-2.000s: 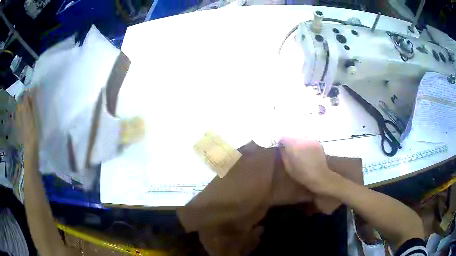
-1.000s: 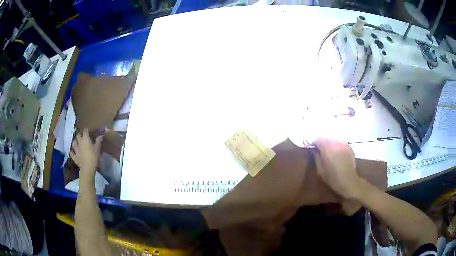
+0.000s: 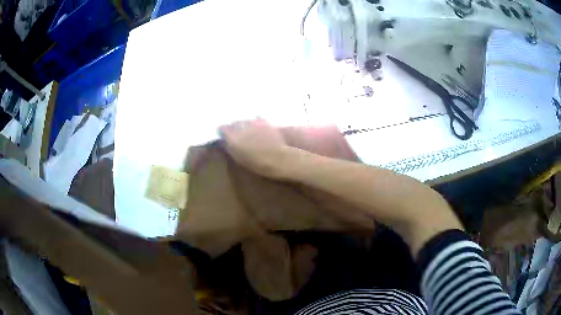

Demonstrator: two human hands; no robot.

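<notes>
My right hand (image 3: 255, 147) reaches across the brown panel (image 3: 212, 197), its fingers closed on the panel's upper edge. The panel lies on the white table and hangs over its front edge in folds. A tan paper ticket (image 3: 166, 186) lies at the panel's left side. A large blurred piece of brown and white cloth (image 3: 117, 264) crosses the lower left in front of the table corner. I cannot make out my left hand.
The sewing machine (image 3: 412, 34) stands at the upper right, its needle area washed out by glare. Black shears (image 3: 452, 107) and a printed sheet (image 3: 523, 80) lie right. A blue bin (image 3: 77, 86) with white and brown pieces is at the left.
My right hand and the brown panel have moved left, away from the needle area. My left hand has left the bin and is out of sight. Blurred cloth now crosses the lower left.
</notes>
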